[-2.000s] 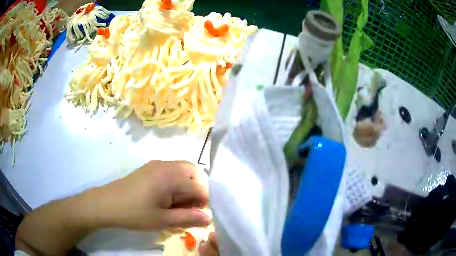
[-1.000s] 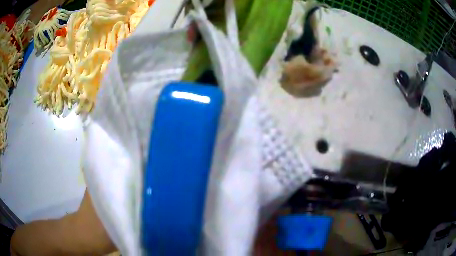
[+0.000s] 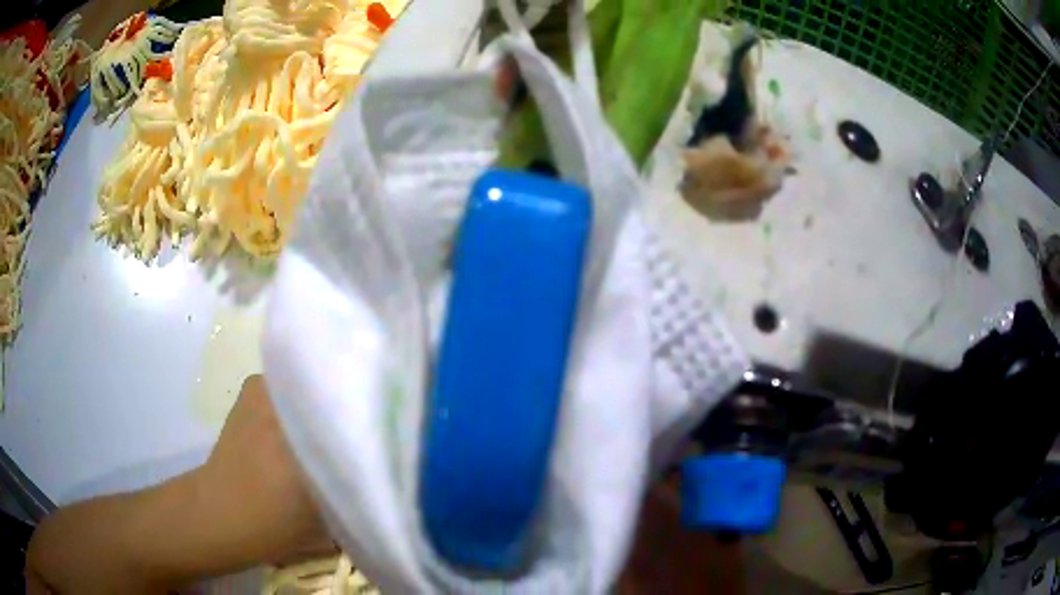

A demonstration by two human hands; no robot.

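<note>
Only the back and wrist of my left hand show at the lower left. Its fingers are hidden behind the white pouch. A few cream yarn strands show just below my left hand at the bottom edge. Whether the hand grips them is hidden. A blurred brownish skin-toned patch lies right of the pouch at the bottom edge; I cannot tell if it is my right hand. The pouch hangs in front of the machine head and holds a smooth blue object. The needle area is hidden.
A pile of cream yarn bunches lies at the upper left, with a red sack of yarn at the far left. The white machine head fills the right, with a blue knob below it. A green strip hangs behind the pouch.
Since two seconds ago the view has shifted, and the pouch now covers my left fingers. The pouch then moved slightly right in the picture over the last second. More strands show under my left hand.
</note>
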